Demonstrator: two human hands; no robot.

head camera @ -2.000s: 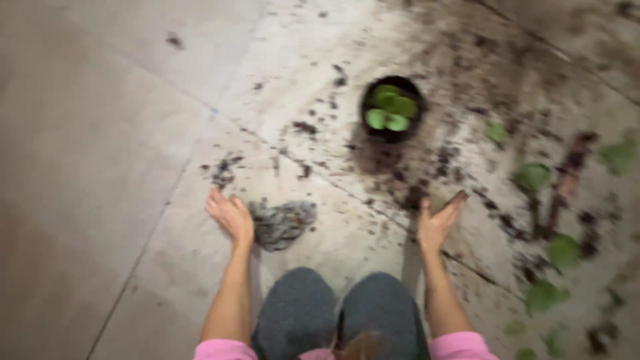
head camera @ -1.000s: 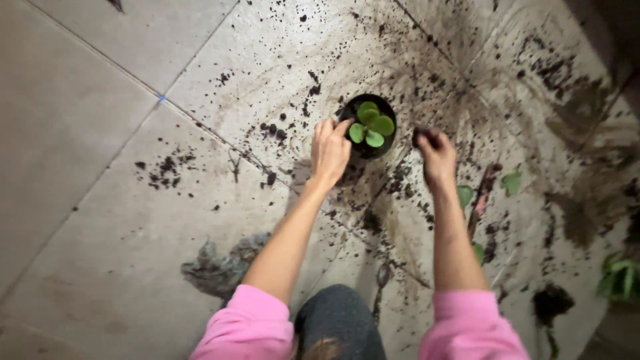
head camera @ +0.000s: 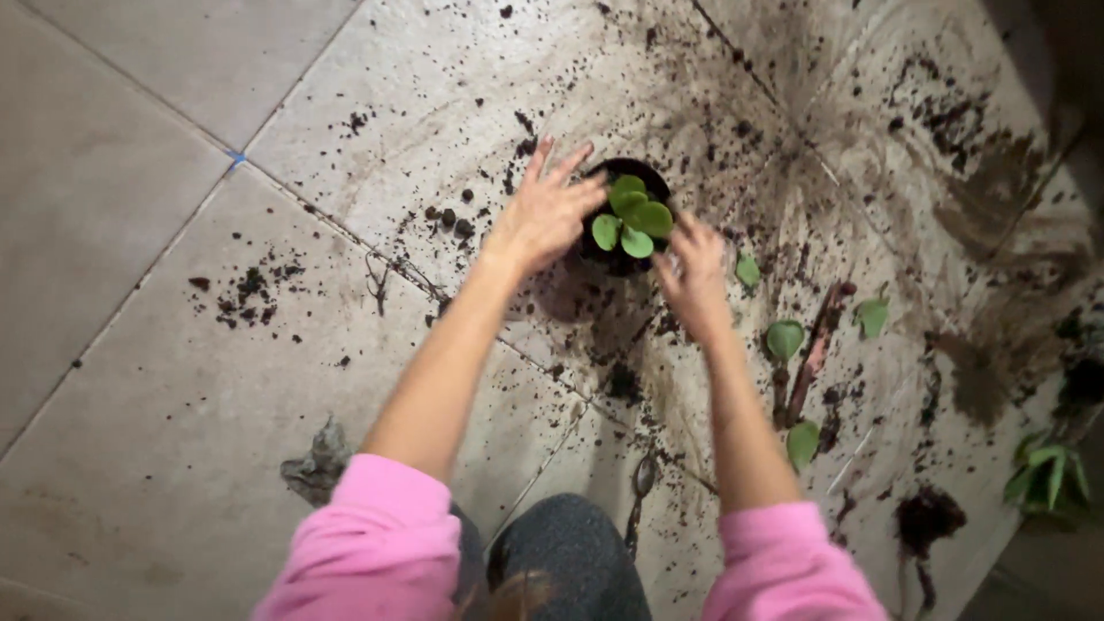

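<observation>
A small dark plant pot (head camera: 645, 169) stands on the tiled floor, holding a seedling with several round green leaves (head camera: 636, 212). My left hand (head camera: 545, 211) is at the pot's left side with its fingers spread, the fingertips near or on the rim. On the pot's right side is my right hand (head camera: 693, 269), slightly blurred, its fingers apart and close to the rim and the leaves. Whether the fingers touch the pot or the soil cannot be told. Dark soil (head camera: 623, 379) lies on the floor just below the pot.
Loose leaves (head camera: 785, 339) and a reddish-brown stick (head camera: 818, 349) lie to the right. A soiled spoon (head camera: 643, 476) is near my knee, a crumpled grey cloth (head camera: 319, 461) beside my left sleeve. A leafy plant (head camera: 1048, 474) and a soil clump (head camera: 927, 517) sit at the lower right.
Both hands were apart and away from the pot two seconds ago; now they flank it. Since one second ago, my right hand has moved left to the pot, and my left fingers have spread.
</observation>
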